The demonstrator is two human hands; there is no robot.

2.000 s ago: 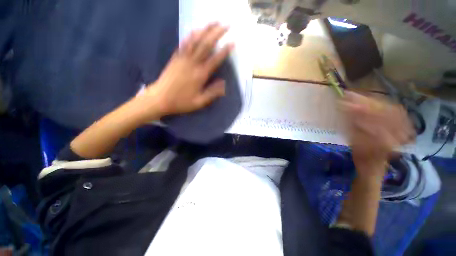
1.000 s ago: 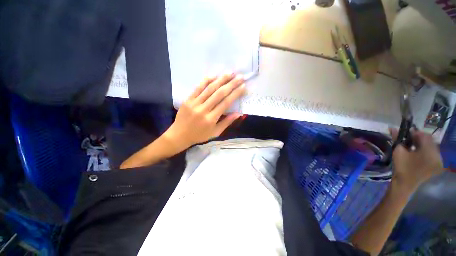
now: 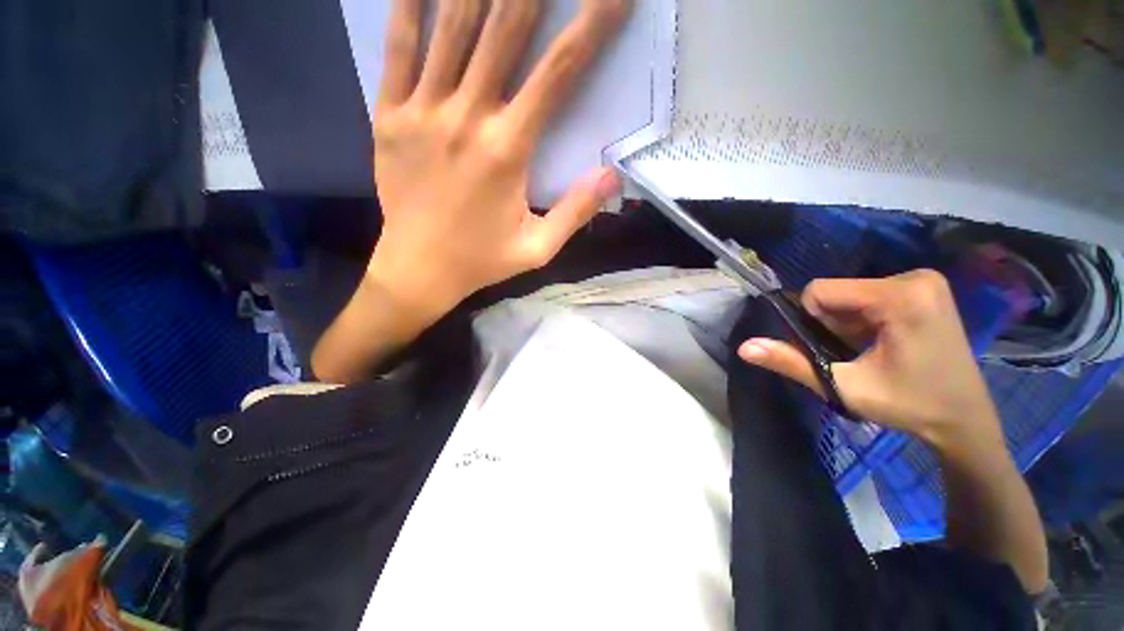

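A pale lilac-white piece [image 3: 592, 111] with a stepped notch at its right edge lies on navy fabric [image 3: 290, 93] at the table's front edge. My left hand [image 3: 462, 173] lies flat on the white piece, fingers spread, thumb near the notch. My right hand [image 3: 894, 351] holds the fabric scissors [image 3: 733, 256] by the black handles. The blade tips are at the notch, beside my left thumb. The blades look almost closed; whether cloth is between them I cannot tell.
The white table has printed ruler marks [image 3: 814, 146] along its front edge. A dark navy pile [image 3: 93, 111] is at the left. Blue baskets [image 3: 136, 345] stand below at left and right, the right one holding cloth [image 3: 1072, 290]. Thread snips [image 3: 1021, 22] show at the top right, cut off.
My right hand has brought the scissors left from the table's right side to the white piece's notch. The view has moved closer to the front edge. My left hand's fingers have spread on the white piece.
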